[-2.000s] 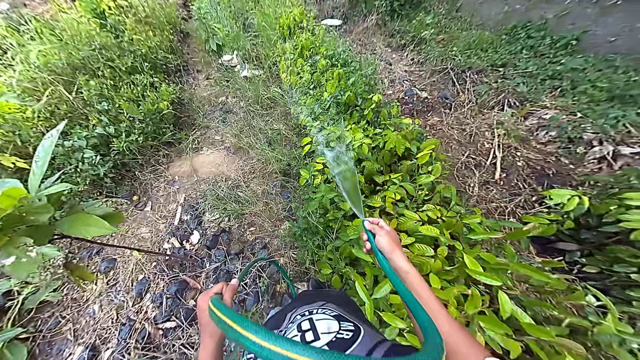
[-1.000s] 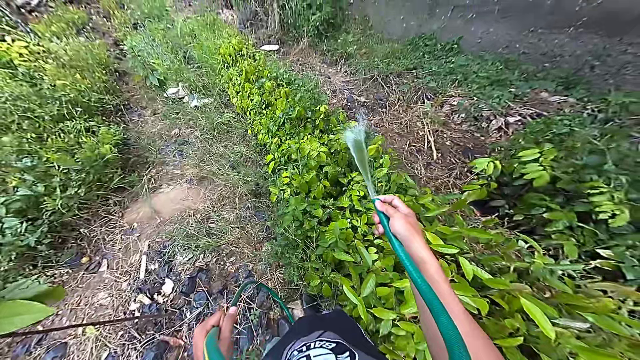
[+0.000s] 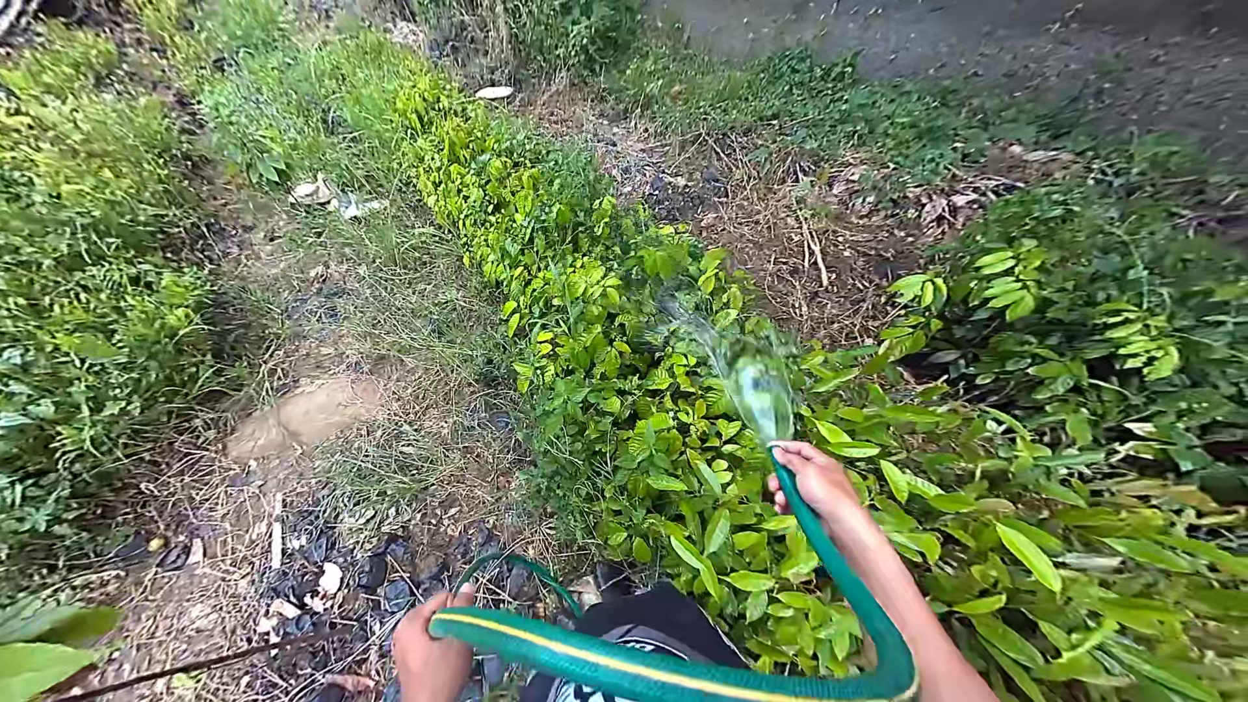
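A green garden hose (image 3: 624, 663) with a yellow stripe loops across the bottom of the view, in front of my body. My right hand (image 3: 817, 483) grips its outlet end at right of centre, with fingers at the tip. A fan of water (image 3: 759, 390) sprays up and to the left from there over a row of leafy green seedlings (image 3: 585, 292). At the lower left, my left hand (image 3: 434, 648) is closed round another part of the hose. A thinner-looking stretch of hose (image 3: 522, 561) curves behind that hand toward the ground by my feet.
Left of the seedlings runs a dirt path with dry grass, a flat stone-like patch (image 3: 307, 414) and dark pieces of debris (image 3: 390, 575). Dense weeds (image 3: 88, 292) border the far left. Broad-leaved plants (image 3: 1053, 585) fill the lower right. A grey wall or paved surface (image 3: 975, 58) lies at the top right.
The water spray now points more to the left than one second ago. The hose again loops across the front of my body, as it did two seconds ago.
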